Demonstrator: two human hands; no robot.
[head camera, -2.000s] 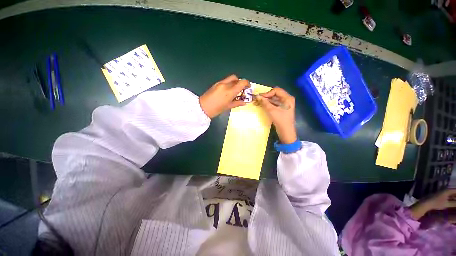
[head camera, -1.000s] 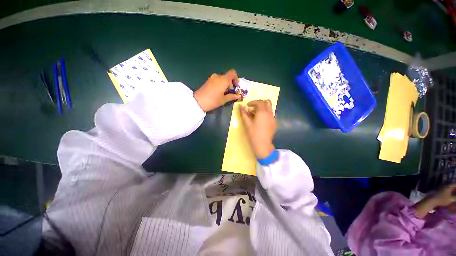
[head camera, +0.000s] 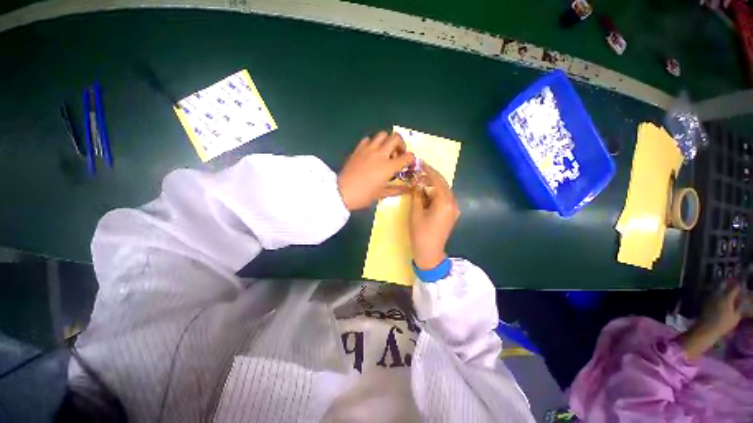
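Note:
My left hand (head camera: 373, 172) holds a small electronic module (head camera: 408, 173) between its fingertips, over the upper part of the long yellow sheet (head camera: 388, 248). My right hand (head camera: 433, 213), with a blue wristband, has its fingertips together against the module. Whether it holds tweezers or an adhesive piece is too small to tell. Small white pieces (head camera: 403, 131) show at the sheet's top edge. The fingers hide most of the module.
A white-faced sticker sheet (head camera: 227, 116) and blue pen-like tools (head camera: 97, 128) lie left. Right are a blue bin (head camera: 596, 157) of white bits, yellow sheets (head camera: 644, 223), a tape roll (head camera: 685, 208) and a plastic bag (head camera: 685, 132). Modules (head camera: 616, 41) lie beyond the rail. A pink-sleeved person (head camera: 652, 372) sits right.
My right hand has moved up from the yellow sheet to the module, and its fingers now meet my left fingertips. My left hand has shifted slightly right and down with the module.

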